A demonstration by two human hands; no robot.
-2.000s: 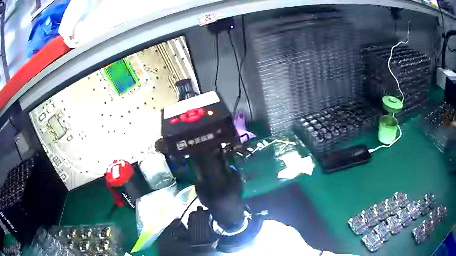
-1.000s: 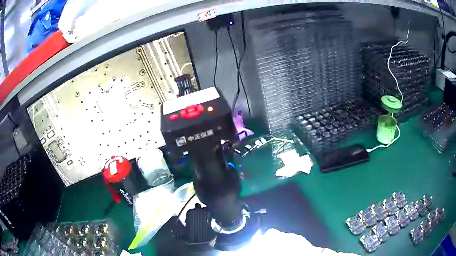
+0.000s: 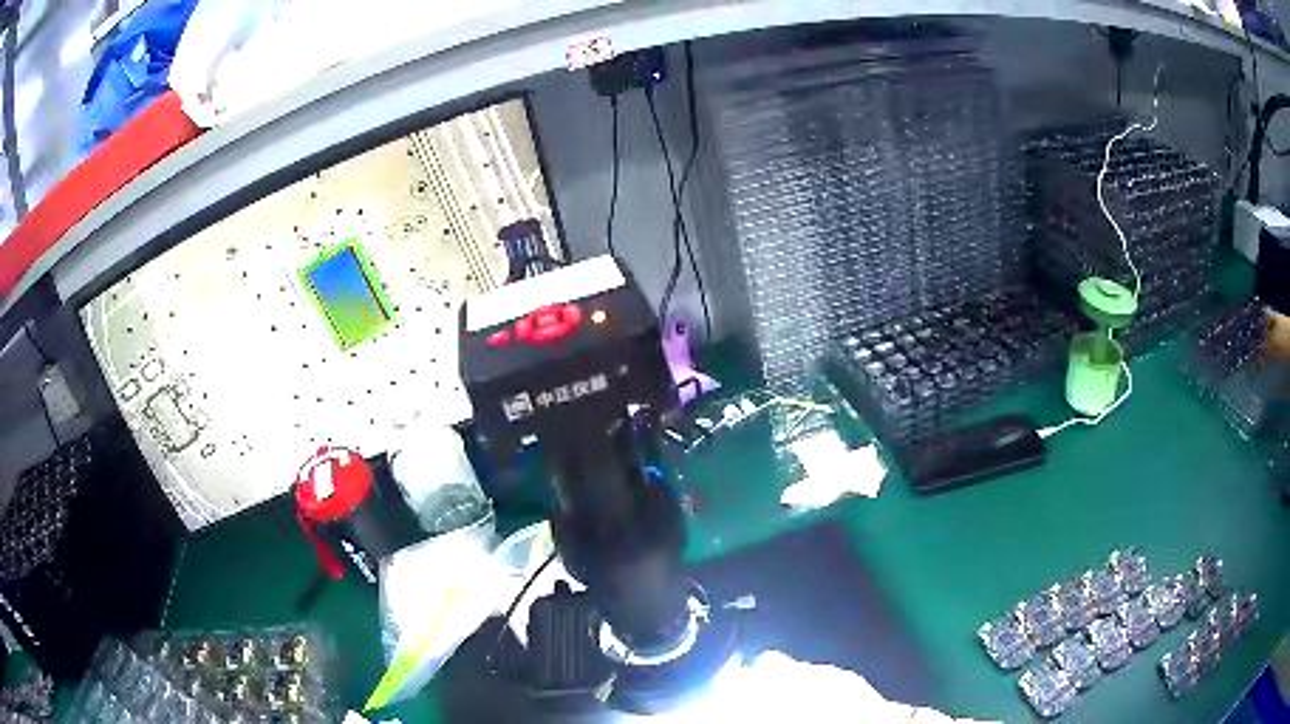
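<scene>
The black video microscope (image 3: 566,361) stands in front of me with red buttons on its head. Its ring light glows bright white at the bottom centre, above a dark pad (image 3: 821,608). The monitor (image 3: 269,340) behind shows a pale circuit board with a blue-green rectangle. A white overexposed shape (image 3: 814,693), a sleeve or my right hand, enters at the bottom edge right of the lens; no fingers can be made out. A small white patch at the bottom edge left of the lens may be my left side. What lies under the lens is hidden by glare.
Electronic modules (image 3: 1111,622) stand in short rows on the green mat at right. A blister tray (image 3: 241,672) with modules is at lower left. A red-topped black bottle (image 3: 335,488), plastic bag (image 3: 446,594), crumpled wipes (image 3: 832,470), black phone-like device (image 3: 976,453) and stacked trays (image 3: 877,198) are around.
The monitor picture shifted: the coloured rectangle was out of view one second ago and shows again, lower than two seconds ago. The white shape at the bottom has barely moved.
</scene>
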